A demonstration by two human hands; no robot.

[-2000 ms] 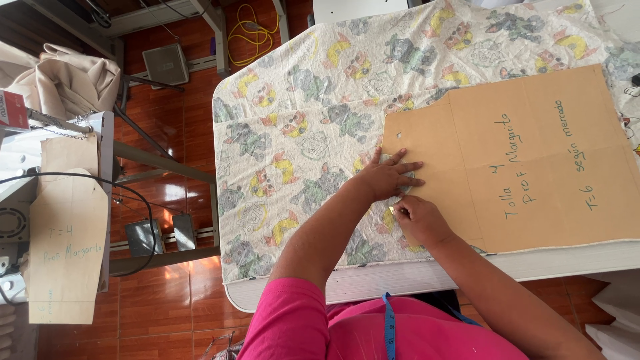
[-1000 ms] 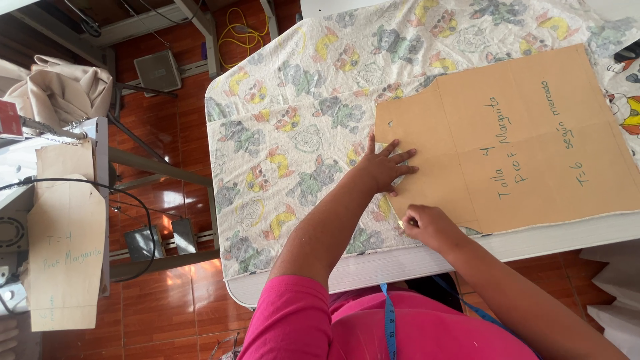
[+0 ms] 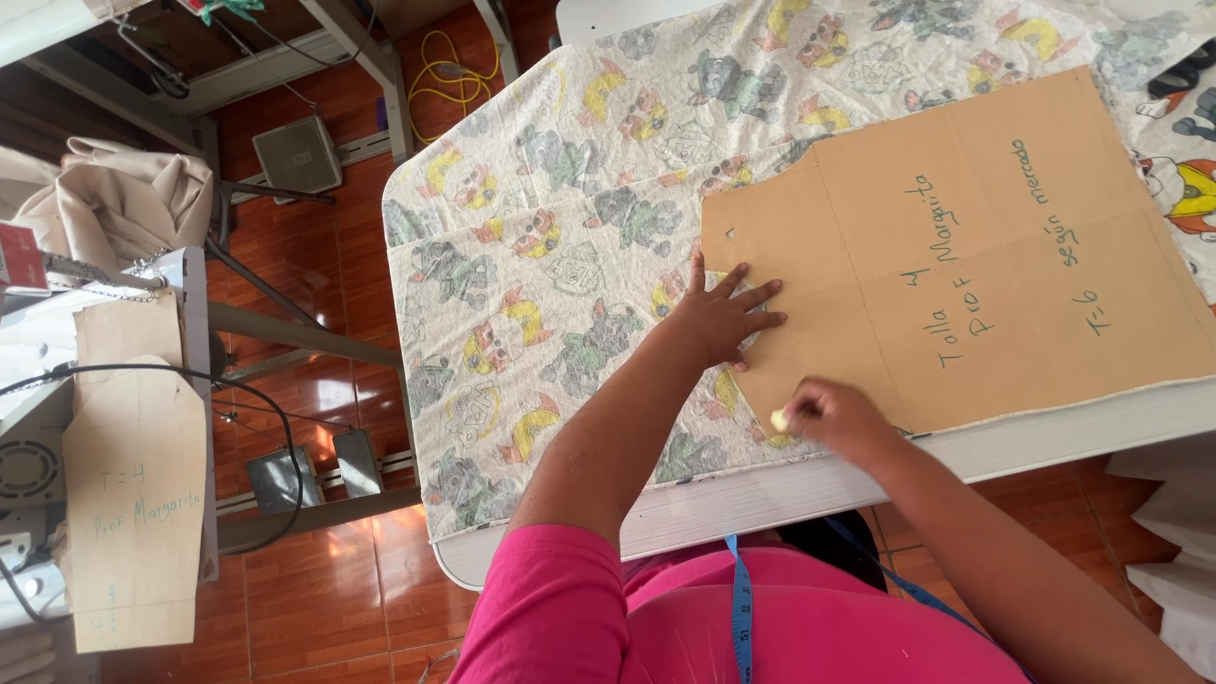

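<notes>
A brown paper sewing pattern piece (image 3: pixel 1007 256) with handwriting lies flat on printed cartoon fabric (image 3: pixel 589 247) spread over a white table. My left hand (image 3: pixel 722 318) presses with spread fingers on the pattern's left part, its thumb near the curved edge. Between the fingers of my right hand (image 3: pixel 836 418) is a small pale yellow piece, apparently tailor's chalk (image 3: pixel 780 420), at the lower left edge of the pattern, near the table's front edge. The right hand is slightly blurred.
A blue tape measure (image 3: pixel 740 608) hangs over my pink shirt. At the left, another paper pattern (image 3: pixel 138 503) lies beside a machine with a black cable (image 3: pixel 275 408). Beige fabric (image 3: pixel 133 195) is bunched above it. Black handles, perhaps scissors (image 3: pixel 1187 71), show at the far right.
My right hand with the pale piece has moved away from my left hand, down along the pattern's edge toward the table's front. My left hand stays spread on the paper.
</notes>
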